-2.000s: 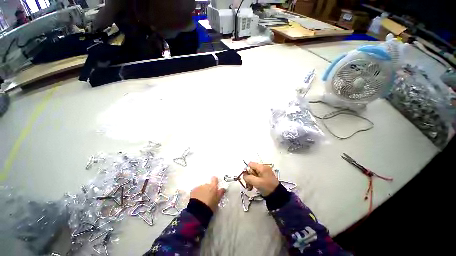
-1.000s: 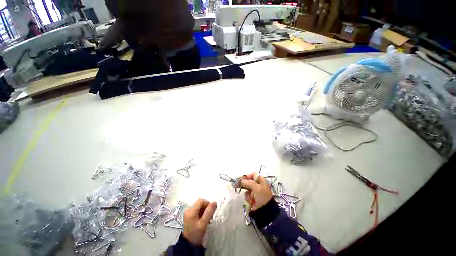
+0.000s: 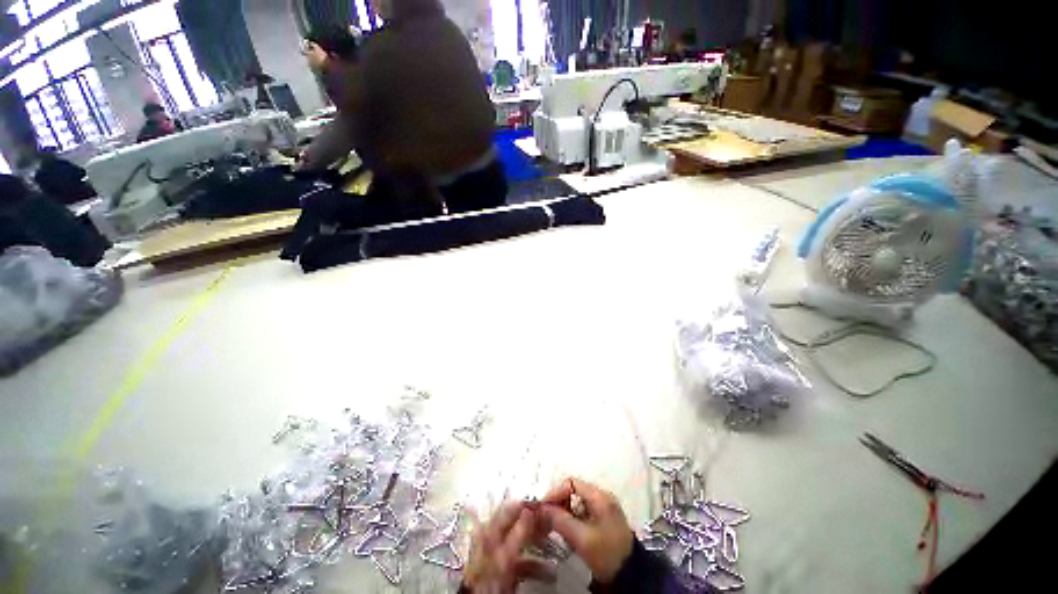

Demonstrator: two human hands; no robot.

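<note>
My left hand (image 3: pixel 507 550) and my right hand (image 3: pixel 591 531) meet at the bottom centre. My right fingertips pinch a small metal buckle, mostly hidden by the fingers. My left fingers are blurred against it; their hold cannot be told. Thin clear film shows under the hands. Bare triangular metal buckles (image 3: pixel 696 524) lie in a small group right of my right hand. A wide heap of buckles in clear plastic sleeves (image 3: pixel 377 493) lies to the left. One separate buckle (image 3: pixel 472 427) lies above the hands.
Greyish clear bag (image 3: pixel 145 540) at lower left; large bag (image 3: pixel 52 304) at far left. A hardware bag (image 3: pixel 740 366) stands before the desk fan (image 3: pixel 888 250). Open snips (image 3: pixel 899 461) with red cord lie right. Black fabric roll (image 3: pixel 453 236) at the far edge; a person stands beyond.
The view has tilted up and shifted left. My hands have come together, where they were apart one second ago. More of the bare buckles beside my right hand now show.
</note>
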